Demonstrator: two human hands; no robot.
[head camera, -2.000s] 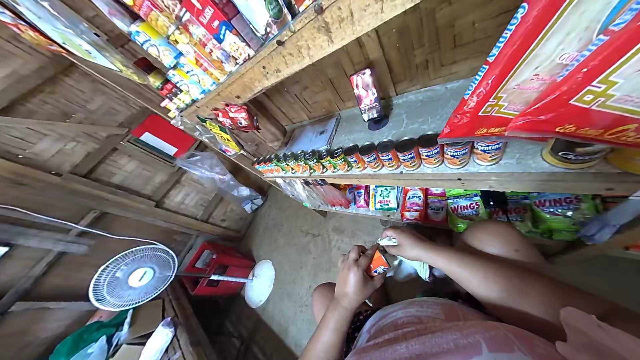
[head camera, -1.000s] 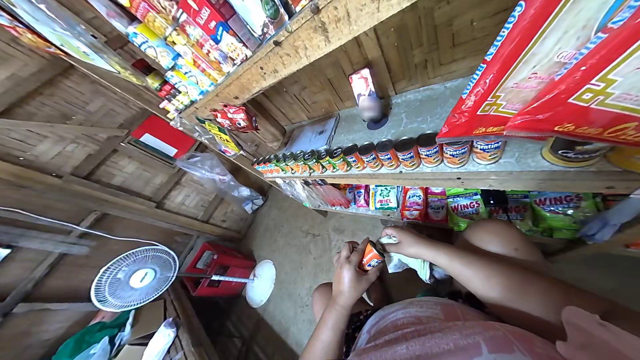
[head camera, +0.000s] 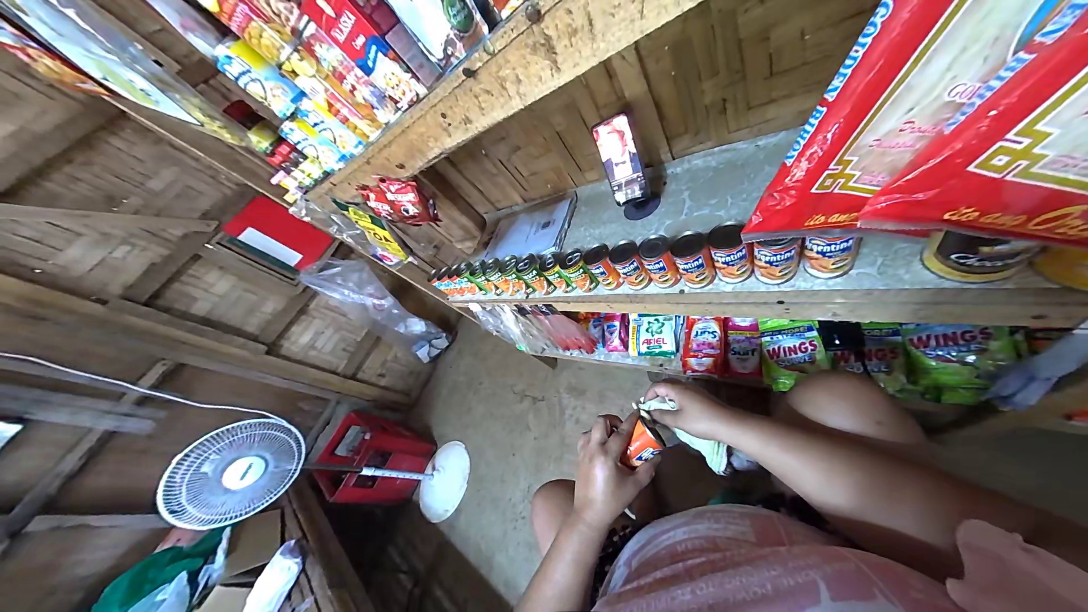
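My left hand (head camera: 605, 466) is closed round a small orange tin can (head camera: 643, 443), held tilted above my lap. A pale cloth (head camera: 702, 449) is bunched in my right hand (head camera: 685, 410), part of it against the can's upper end and the rest hanging below. A row of similar tin cans (head camera: 690, 260) stands along the front edge of the shelf beyond my hands. Which end of the held can faces the cloth cannot be told.
A phone (head camera: 620, 158) stands upright on the shelf (head camera: 722, 174). Red plastic packs (head camera: 943, 127) overhang its right end. Detergent packets (head camera: 790, 352) fill the lower shelf. At left are an electric fan (head camera: 231, 473), a red crate (head camera: 367, 459) and a hanging plastic bag (head camera: 374, 302).
Both hands stay near the same place with the can and cloth. The can has turned in my left hand, and the cloth has shifted at its upper end.
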